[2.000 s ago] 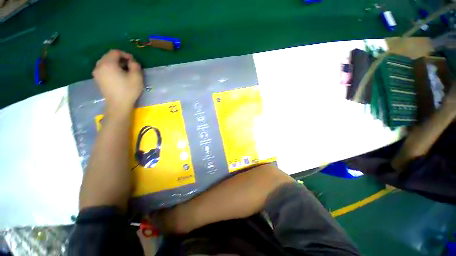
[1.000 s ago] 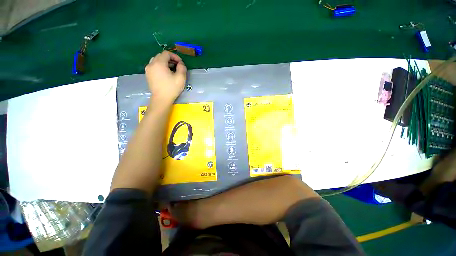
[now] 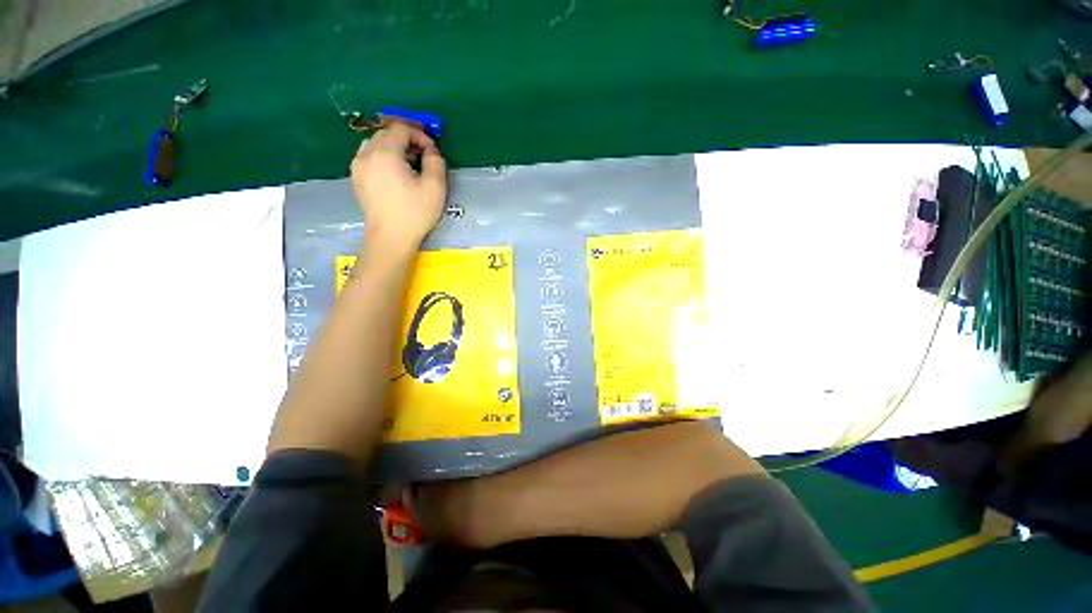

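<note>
My left hand (image 3: 399, 186) rests at the belt edge, fingers curled. A dark spot shows between the fingers; whether they hold anything is unclear. A battery assembly (image 3: 410, 121), a blue cell with thin wires at its left end, lies on the belt just beyond the fingertips; my fingers overlap its near side, and contact is unclear. My right hand (image 3: 422, 513) is low at the worktop's near edge, dark and partly cut from sight, closed around an orange tool (image 3: 400, 523). The tool's tip is hidden. My right forearm lies along the near edge.
More assemblies lie on the green belt (image 3: 575, 90), at left (image 3: 161, 157), upper right (image 3: 787, 31) and far right (image 3: 990, 98). A grey-yellow sheet (image 3: 551, 216) covers the middle worktop. At right are a pink part (image 3: 921, 217), black block (image 3: 948, 228), green boards (image 3: 1056, 281), pale hose (image 3: 916, 381) and a person's arm.
The view first shifted left. Since the last earlier frame, the assemblies have moved left on the belt, bringing one behind my left fingertips. My left hand has stayed nearly still; my right hand remains low.
</note>
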